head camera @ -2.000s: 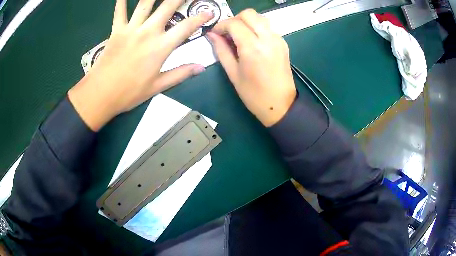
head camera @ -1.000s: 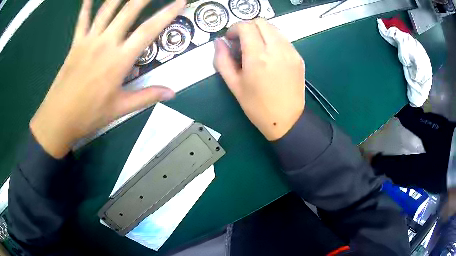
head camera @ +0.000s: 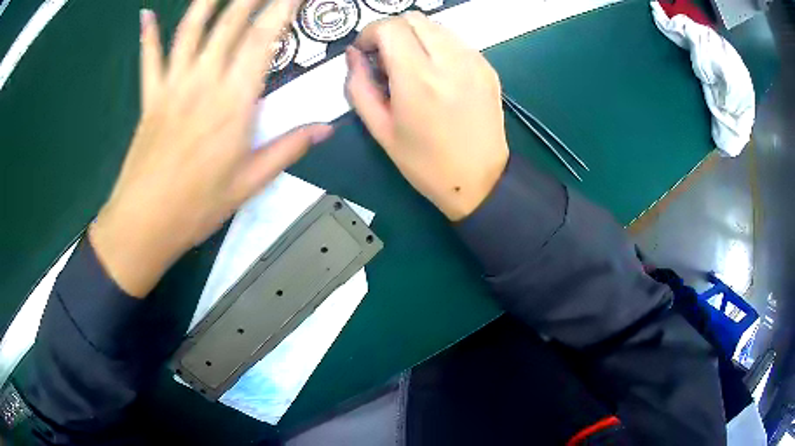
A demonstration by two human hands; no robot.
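Observation:
A fixture tray with round silver parts in dark rings [head camera: 329, 16] lies at the top edge of the picture, partly cut off. My left hand [head camera: 196, 131] is spread with fingers apart over the tray's left part, blurred, holding nothing visible. My right hand [head camera: 427, 109] is at the tray's near edge, thumb and fingers curled together; whether something is between the fingertips cannot be seen. A grey-brown cover plate [head camera: 301, 277] with a row of small holes lies tilted on a white paper sheet [head camera: 327, 335], nearer my body.
Tweezers [head camera: 545, 137] lie just right of my right wrist on the green surface. A long white strip [head camera: 514, 24] runs under the tray. A white cloth bundle with a red edge [head camera: 728, 91] lies far right. A blue plastic item [head camera: 728, 315] is below the bench at right.
My left hand moved left off the tray's middle, uncovering round parts, then came slightly back right. The view shifted, so less of the tray shows. My right hand stays curled at its near edge.

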